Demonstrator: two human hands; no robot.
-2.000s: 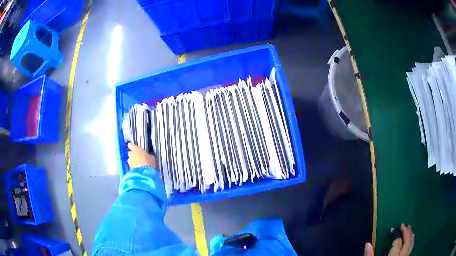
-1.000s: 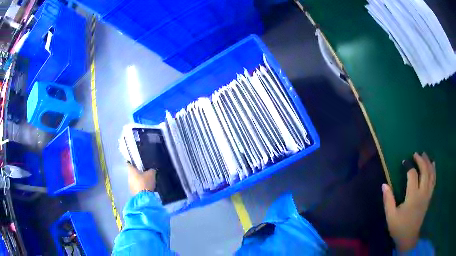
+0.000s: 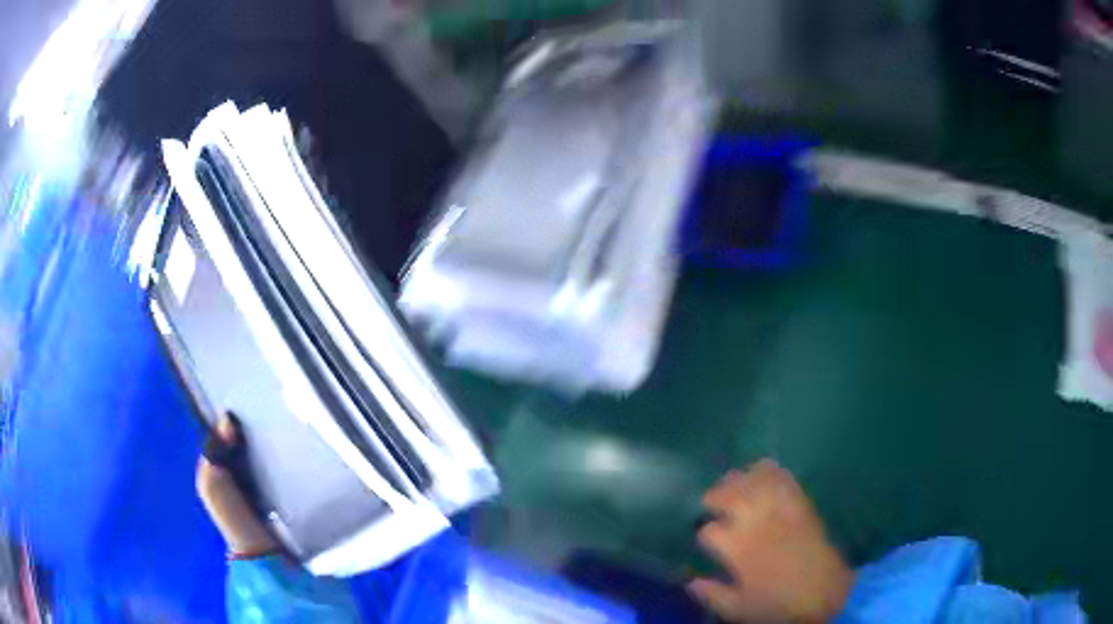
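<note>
My left hand point(image 3: 238, 500) grips a stack of flat dark units with white interleaf sheets point(image 3: 311, 341), held up tilted at the left. The outer unit shows a grey back with a white label. A dark finger cot is on a fingertip; the fingers behind the stack are hidden. My right hand point(image 3: 775, 549) is over the green bench at the lower right, fingers partly curled, holding nothing visible. Another stack of grey units and white sheets point(image 3: 549, 207) lies on the bench ahead, blurred.
A small blue box point(image 3: 751, 201) stands on the green bench point(image 3: 903, 366) beside the far stack. A white sheet with a red patch point(image 3: 1089, 323) is at the right edge. Blurred blue bins point(image 3: 73, 402) are at the left. A white-edged shape is at the bottom.
My left hand has lifted the stack out of the blue tote and holds it up. The view has swung toward the bench. My right hand's fingers are more curled.
</note>
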